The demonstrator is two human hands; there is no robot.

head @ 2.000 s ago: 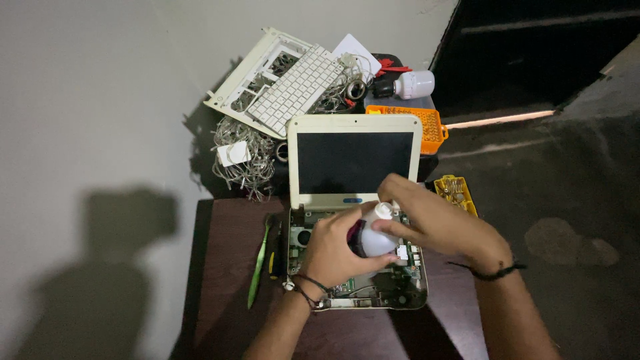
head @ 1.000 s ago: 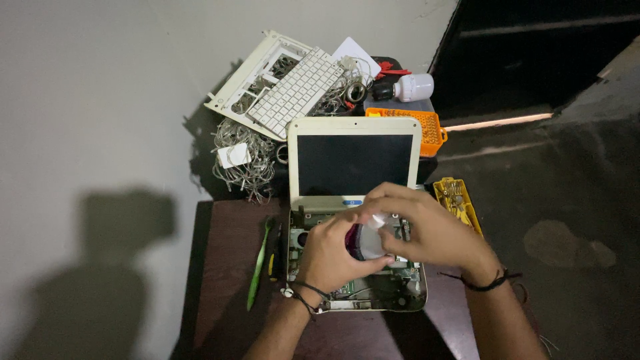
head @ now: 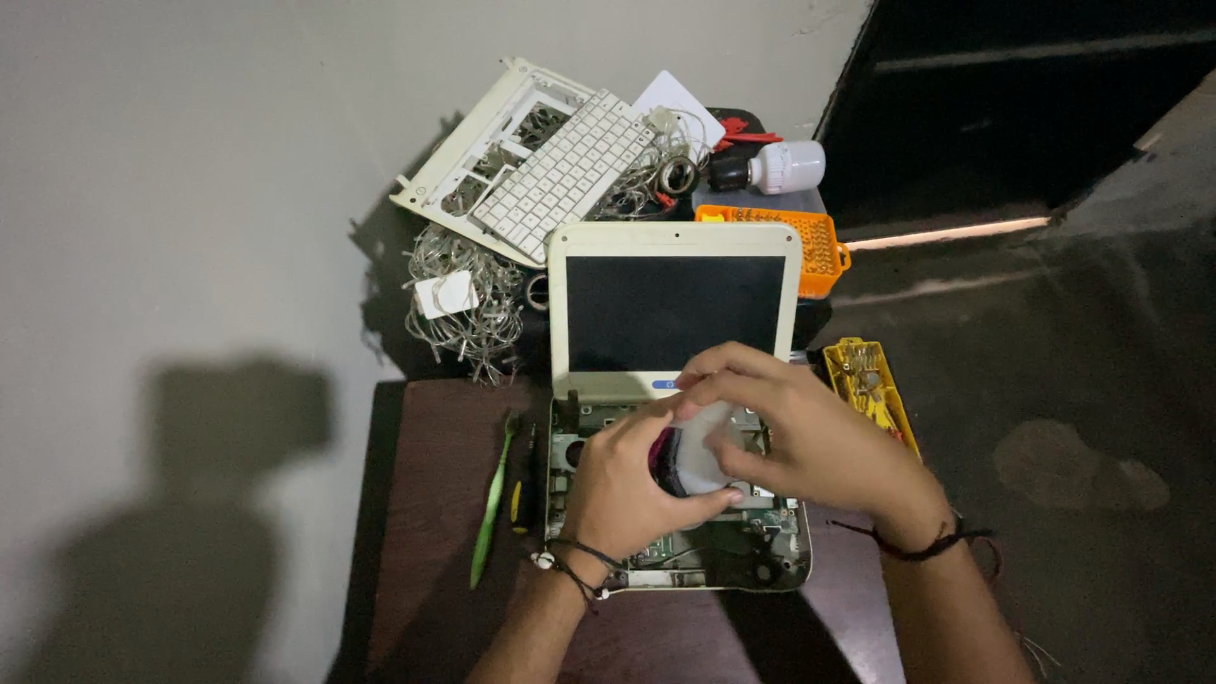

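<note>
My left hand [head: 622, 484] is closed around a translucent white container [head: 698, 456] with a dark and magenta part on its left side. My right hand [head: 788, 427] is at the container's top and right side, its fingers curled against it; the top is partly hidden. Both hands are above the opened base of a white laptop [head: 788, 560], whose green circuit board [head: 655, 551] shows below them. Behind them the laptop's screen [head: 674, 313] stands raised. A green brush [head: 492, 508] and a black-and-yellow screwdriver [head: 521, 499] lie left of the base.
Behind the laptop are a loose white keyboard [head: 570, 171], its frame [head: 456, 152], tangled cables [head: 465, 332], a roll of tape [head: 677, 177], an orange bit case [head: 819, 252] and a white bulb [head: 793, 167]. A yellow bit box [head: 869, 389] is at the right edge of the wooden table [head: 437, 456].
The container stays in my left hand above the laptop base. My right hand's fingers have shifted about its top; the white cap seen earlier is now mostly covered.
</note>
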